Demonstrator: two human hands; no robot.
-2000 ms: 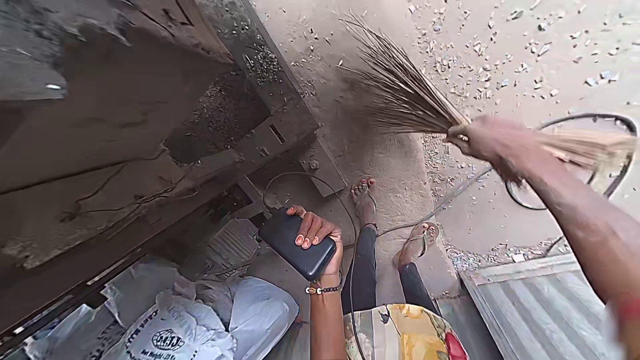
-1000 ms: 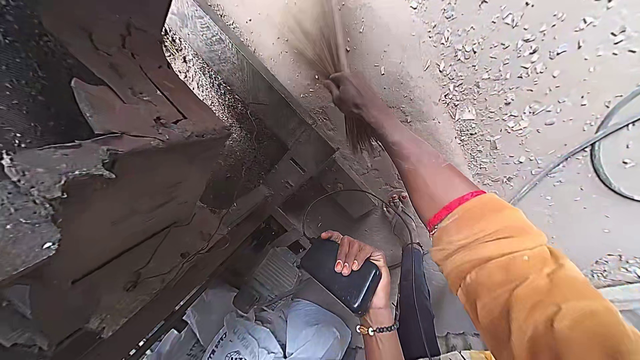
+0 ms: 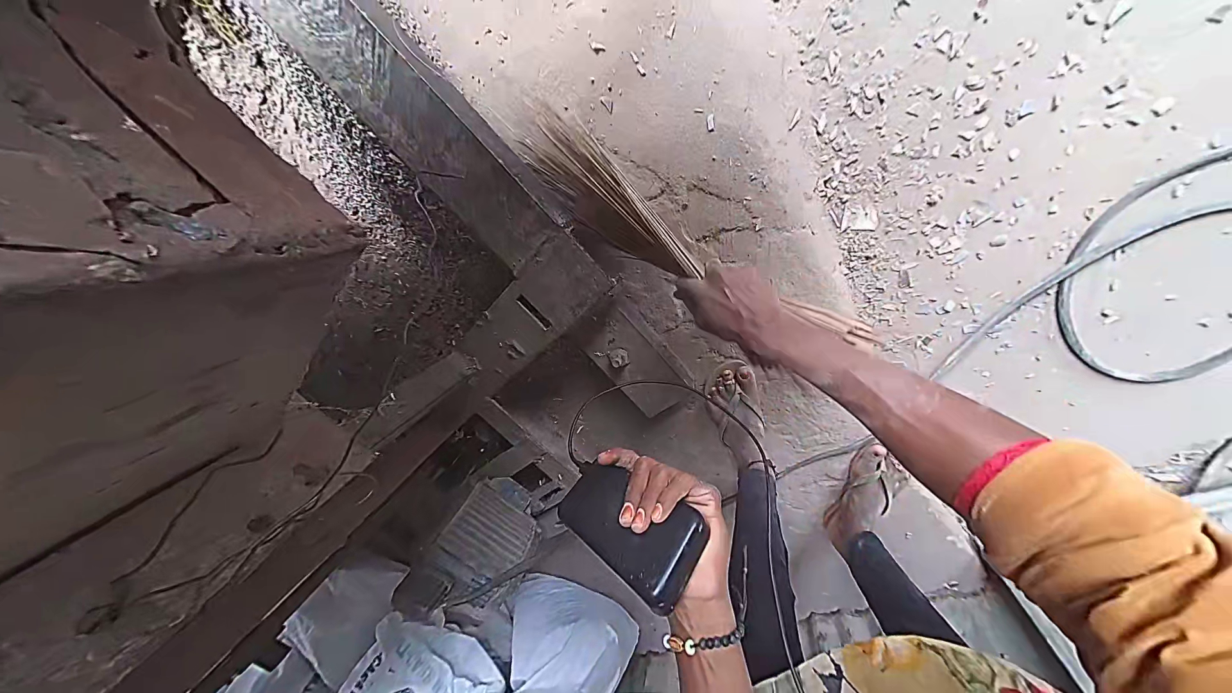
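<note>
My right hand (image 3: 736, 308) grips a broom of thin stiff sticks (image 3: 626, 207) near its middle. The bristles fan out to the upper left over the dusty floor, close to the long metal beam (image 3: 462, 125). The bound end sticks out behind the hand. At lower center my left hand (image 3: 664, 500) is closed around a black rounded device (image 3: 630, 534) with a thin black cable running from it. A beaded bracelet circles that wrist.
Small chips of debris (image 3: 943, 173) lie scattered across the floor. A coiled hose or cable (image 3: 1068, 289) lies at right. White sacks (image 3: 568, 635) are at lower left beside rusty metal machinery (image 3: 144, 385). My sandalled feet (image 3: 736, 414) stand below the broom.
The right hand and broom have swung left from the right side two seconds ago, and the bristles now point up and left toward the beam. The left hand still holds the black device.
</note>
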